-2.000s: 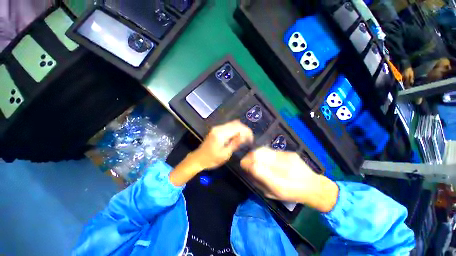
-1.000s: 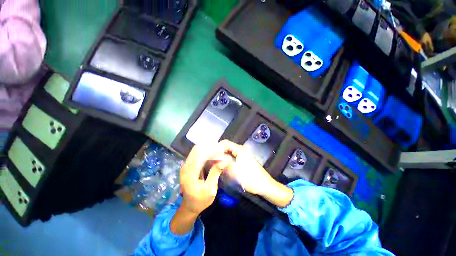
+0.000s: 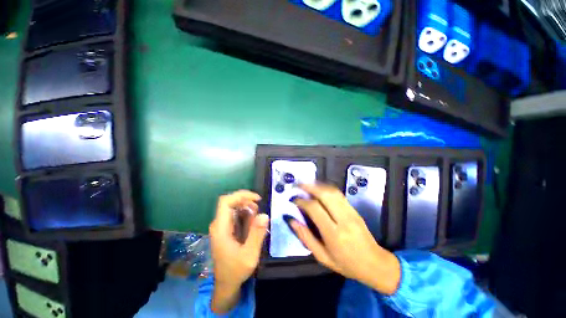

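A foam tray [image 3: 397, 151] holds several phones, back up, in a row of pockets. The leftmost phone [image 3: 288, 239] is bright silver, with its camera cluster at the far end. My right hand [image 3: 347, 239] is over this phone, fingers apart and fingertips at its back below the lenses; I see nothing held in it. My left hand [image 3: 233, 245] is just left of the phone, fingers curled towards the thumb. A faint clear scrap may be between them, but blur hides it. Other phones [image 3: 366, 199] lie to the right of my right hand.
Another tray of phones [image 3: 127, 143] stands at the left, above pale green covers [image 3: 34, 261]. Parts trays [image 3: 291, 53] with blue die-cut stacks [image 3: 444, 31] lie beyond. Blue film [image 3: 416, 130] is behind the working tray. A clear bag of scraps [image 3: 189, 248] hangs at the bench edge.
The view has turned and shifted over the working tray. My hands were together above its near edge; now they are apart, the right one over the leftmost phone and the left one beside it.
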